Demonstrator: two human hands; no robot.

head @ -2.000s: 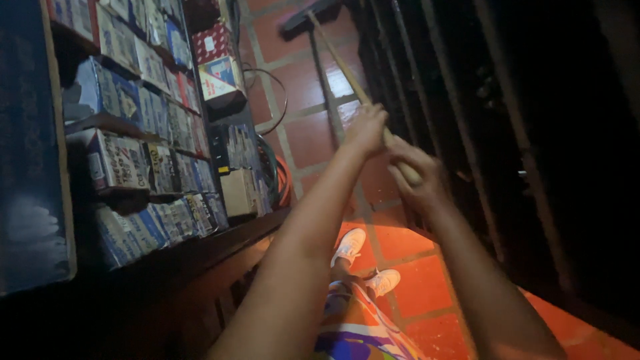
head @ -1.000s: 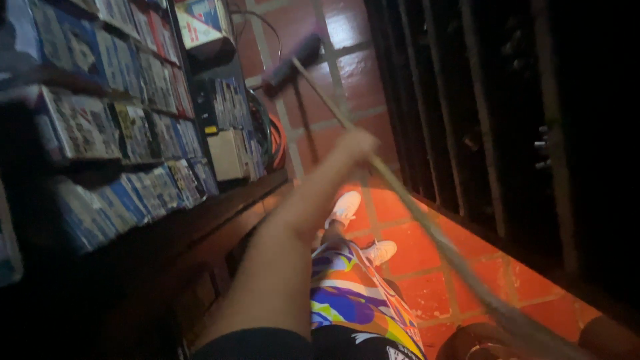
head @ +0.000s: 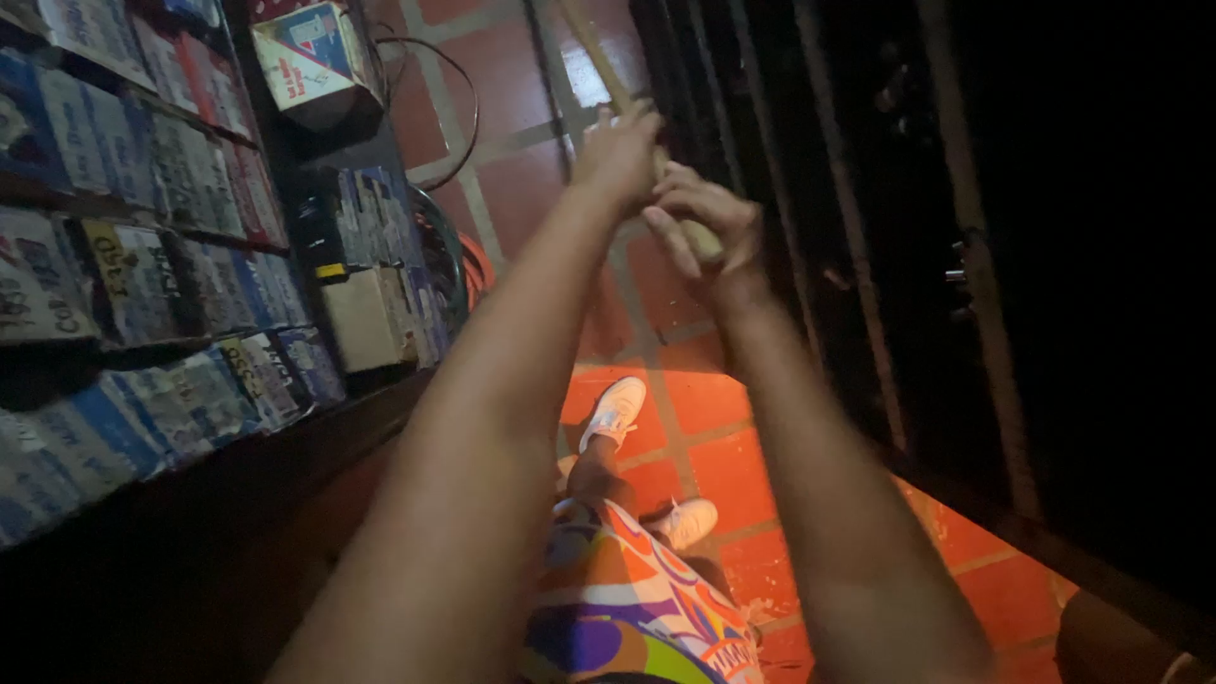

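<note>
A wooden broom handle [head: 597, 52] slants from the top of the view down to my two hands; the head at its far end is out of the frame. My left hand [head: 619, 157] is closed around the handle. Just below it, my right hand [head: 708, 220] grips the handle near its rounded end, which sticks out between thumb and fingers. Beneath both hands lies the red tile floor [head: 522, 85].
Shelves of small boxes [head: 190, 180] line the left side, beside a larger box [head: 309, 57], a dark cable [head: 475, 114] and a coiled orange hose [head: 475, 266]. Dark metal bars [head: 845, 190] run along the right. My white shoes [head: 616, 408] stand on the tiles.
The broom head, seen on the floor in both earlier frames, has left the view. My right hand, off the lower right a second ago, is back close to my left hand on the handle.
</note>
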